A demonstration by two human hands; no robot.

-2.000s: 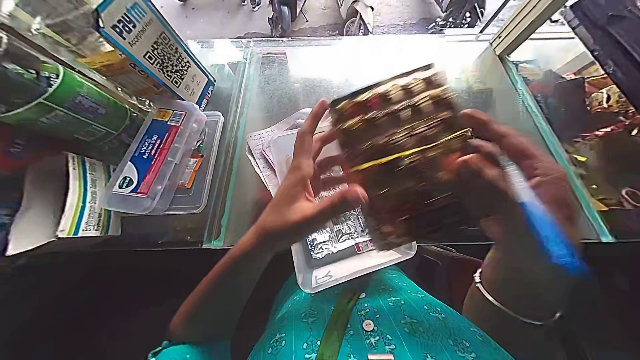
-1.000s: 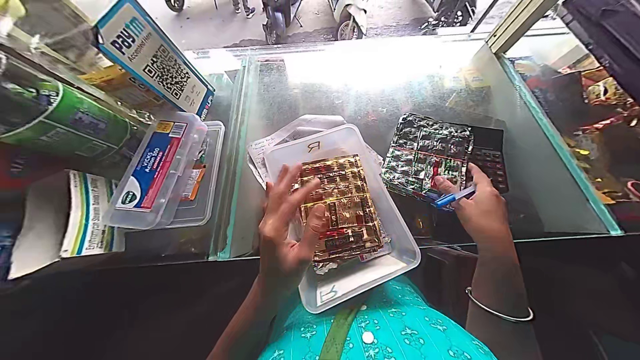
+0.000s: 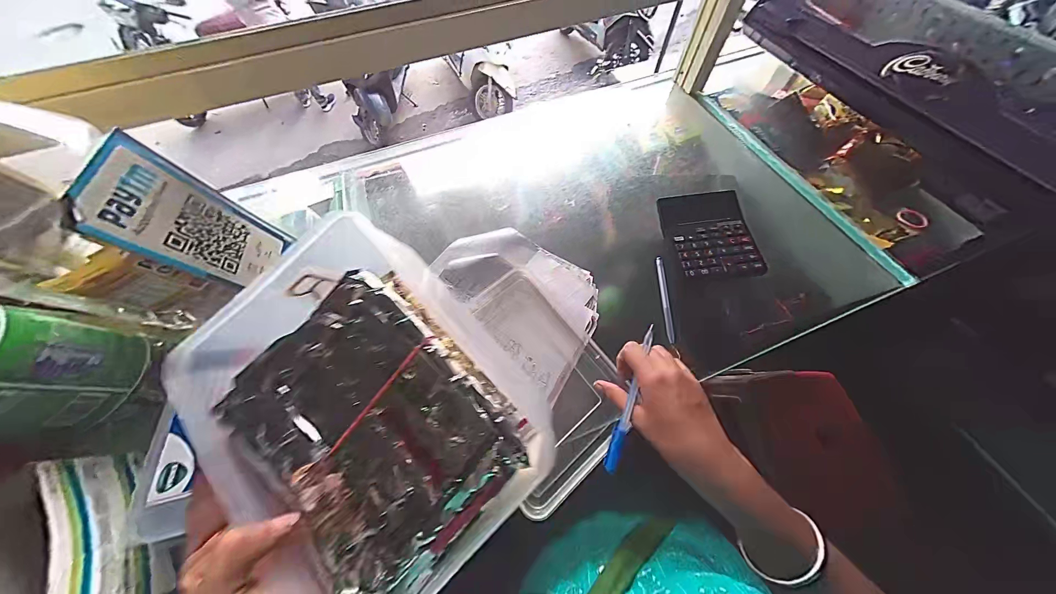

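Note:
My left hand (image 3: 247,549) grips the near left side of a clear plastic container (image 3: 305,247), raised and tilted at the left. Dark foil blister packs (image 3: 371,396), bound with a red rubber band, lie inside it. Over the counter's near edge, my right hand (image 3: 660,392) holds a blue-capped pen (image 3: 627,412) between its fingers. A second pen (image 3: 665,301) lies on the glass just beyond that hand. Between the two hands, a clear plastic lid (image 3: 569,470) rests on the counter, with papers (image 3: 561,289) at its far side.
A black calculator (image 3: 714,235) lies on the glass counter (image 3: 594,214). At the left stand a payment sign (image 3: 181,214) with a printed code and a green container (image 3: 74,379). Packets show under the glass at the right, below a dark display box (image 3: 932,91).
The container has moved left and up off the counter, now in my left hand. Dark foil packs, earlier by my right hand, now lie in it on top. The view has swung.

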